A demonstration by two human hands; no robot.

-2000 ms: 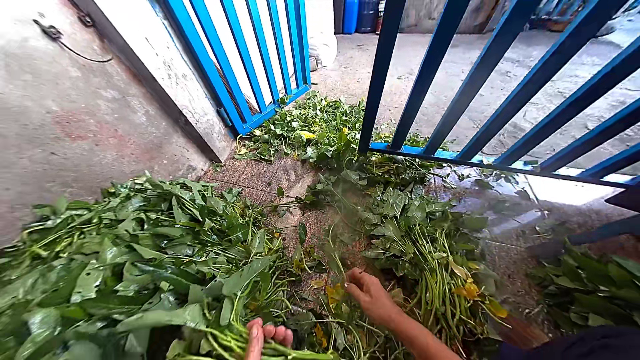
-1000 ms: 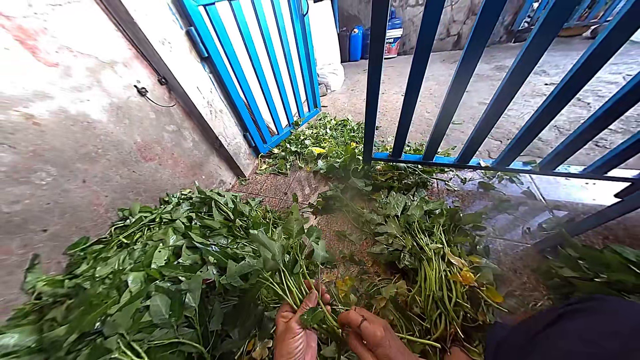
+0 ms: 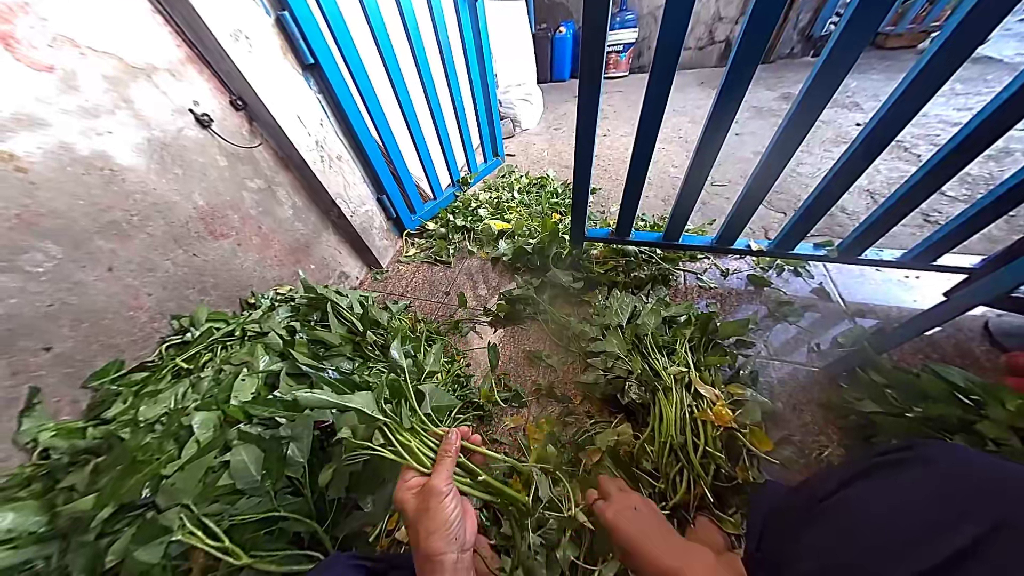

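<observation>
A bunch of green leafy stems lies in my left hand, the thumb across the stems and the leaves pointing up and left. Just right of the stem ends is my right hand, its fingers curled low over thin stems and leaves; whether it grips any is unclear. A large heap of leafy greens spreads on the left. Beyond my right hand, more greens with long pale stems lie side by side, with some yellow leaves among them.
Blue barred gate leaves stand at the left and right. Loose greens cover the floor between them. A concrete wall borders the left. More greens lie at the right, near a dark-clothed knee. Blue containers stand beyond.
My hands were close together at the stems one second ago and are now farther apart. The bunch in my left hand has tilted toward the left.
</observation>
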